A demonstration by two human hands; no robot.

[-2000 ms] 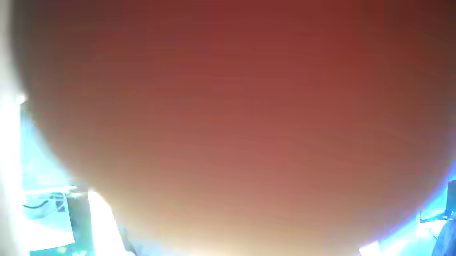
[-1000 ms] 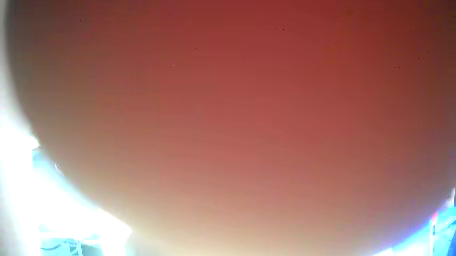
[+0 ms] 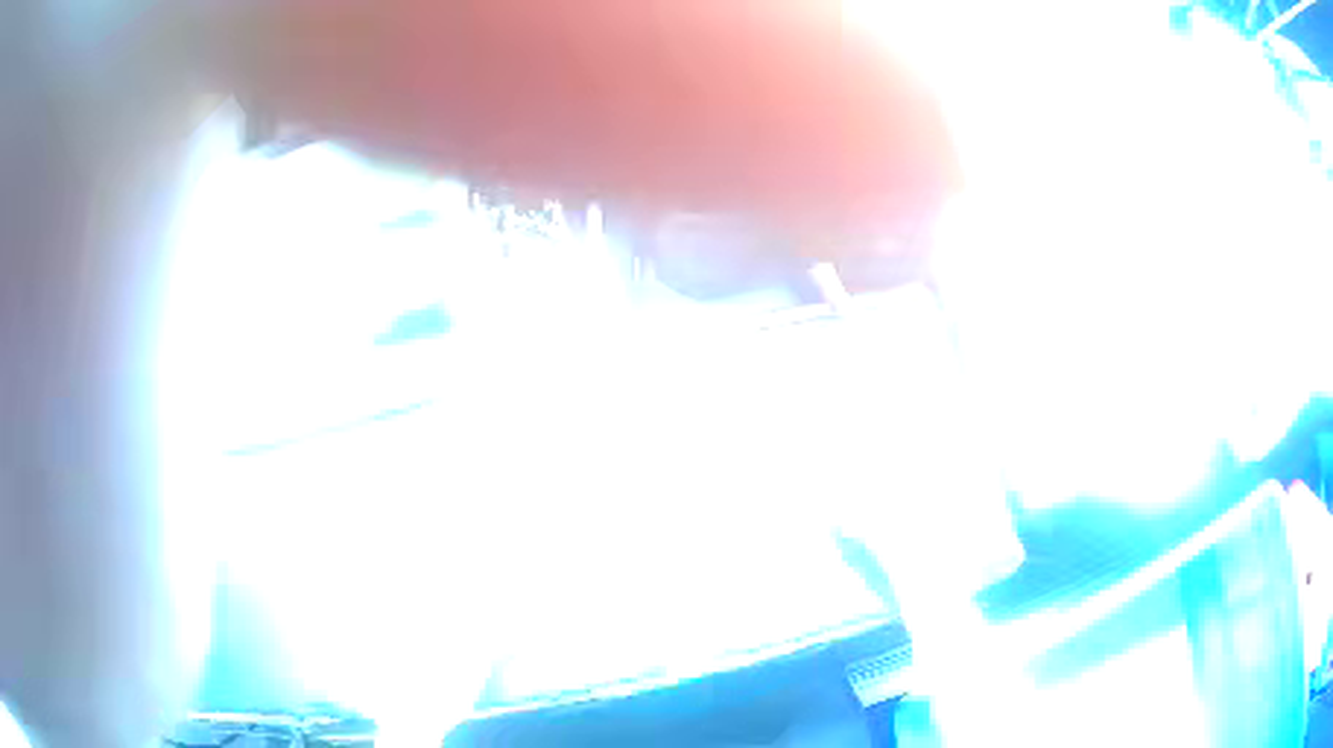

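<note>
A blurred, reddish finger or part of a hand [image 3: 658, 102] crosses the top of the view very close to the lens. I cannot tell whether it belongs to my left hand or my right hand. Overexposed white shapes fill the middle, and any other hand there cannot be made out. No held object can be made out. The bench surface [image 3: 585, 512] is washed out, with a curved front edge low in the view.
A blue tote [image 3: 1243, 628] with a pale rim stands at the lower right. A blurred grey upright form [image 3: 73, 365] fills the left edge. Small washed-out items stand at the back, below the finger.
The reddish shape that covered nearly the whole lens has moved up and now covers only the top. The washed-out bench and the tote have come into view.
</note>
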